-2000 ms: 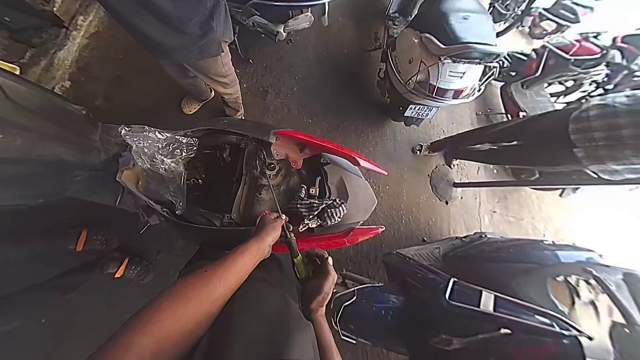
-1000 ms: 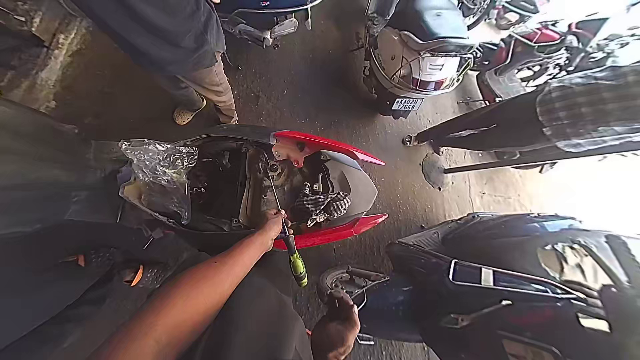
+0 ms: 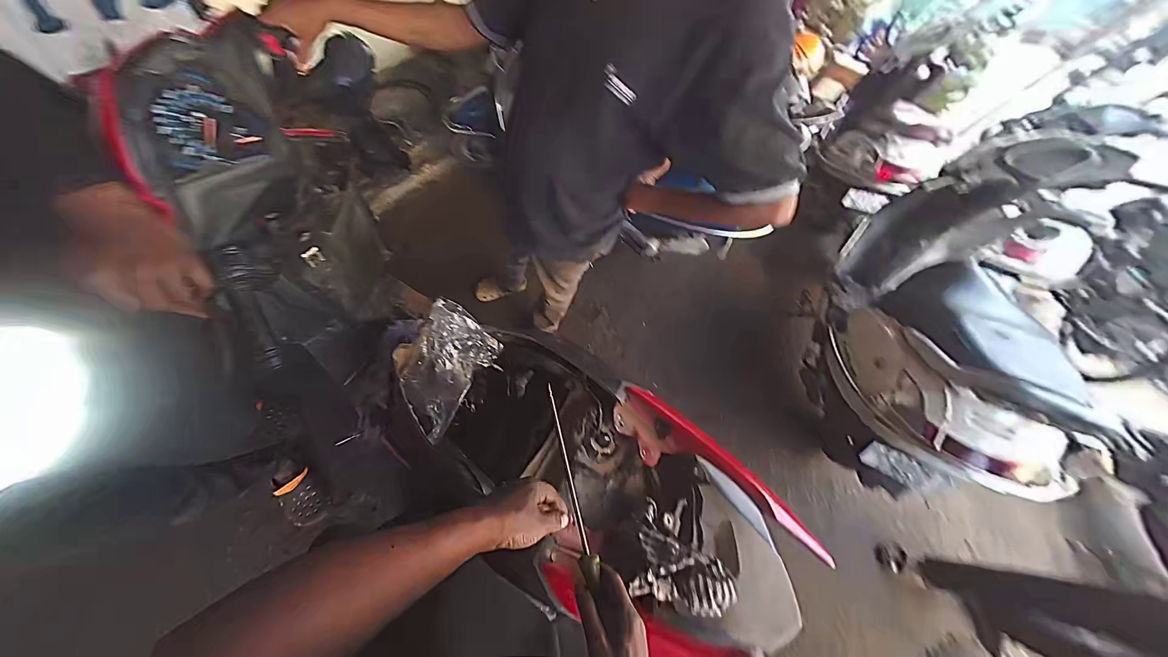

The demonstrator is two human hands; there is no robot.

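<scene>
My right hand (image 3: 613, 616) is closed round the handle of a long screwdriver (image 3: 570, 474), whose thin shaft points up over the open body of a red and grey scooter (image 3: 776, 584). Just left of the shaft, my left hand (image 3: 529, 516) has its fingers curled together; whether it pinches anything is not clear. Metal parts (image 3: 598, 443) show inside the scooter's body. A striped cloth (image 3: 698, 584) lies in the tail part, and a clear plastic sheet (image 3: 443, 365) rests at the front edge of the opening.
A person in dark clothes (image 3: 584, 119) stands beyond the scooter. Another person's hand (image 3: 137, 251) is near the handlebar and instrument cluster (image 3: 201, 128) at left. A parked scooter (image 3: 931, 401) stands at right, with more two-wheelers behind. An orange-strapped shoe (image 3: 297, 493) is at lower left.
My right hand, off the screwdriver one second ago, now grips its handle. My left hand has let go of the shaft and is beside it. The view has swung up toward the handlebar.
</scene>
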